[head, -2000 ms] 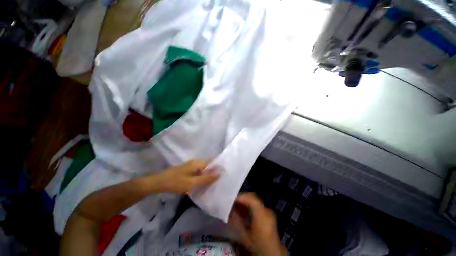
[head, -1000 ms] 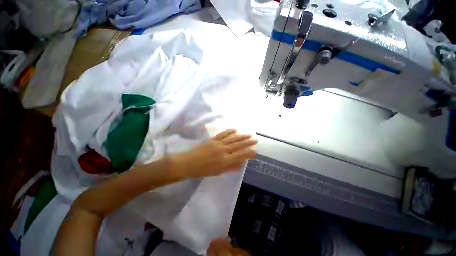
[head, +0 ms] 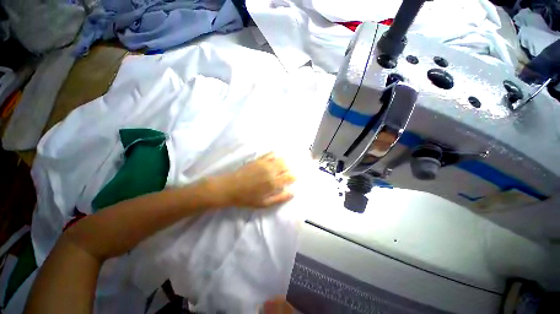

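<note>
The white garment body (head: 202, 86) spreads over the table and down over the lap, left of the sewing machine (head: 454, 129). A green panel (head: 138, 172) shows in its folds; a bit of red panel (head: 73, 221) shows beside my forearm. My left hand (head: 264, 181) lies on the white cloth near the needle area, fingers bent against it; whether it grips the cloth cannot be told. My right hand (head: 278, 306) is cut off by the bottom edge at the cloth's hanging edge; its fingers are mostly hidden. The presser foot (head: 331, 164) is lost in glare.
The table-edge ruler (head: 344, 294) runs along the front. A dark parts tray (head: 519, 297) is at lower right. Light-blue cloth (head: 178, 21) lies at the back left. White garments with red (head: 460, 24) are heaped behind the machine. Green and white pieces (head: 21, 270) lie at lower left.
My left hand has moved from the cloth's lower corner up near the needle area. My right hand has dropped to the bottom edge. The view has shifted, with the machine nearer.
</note>
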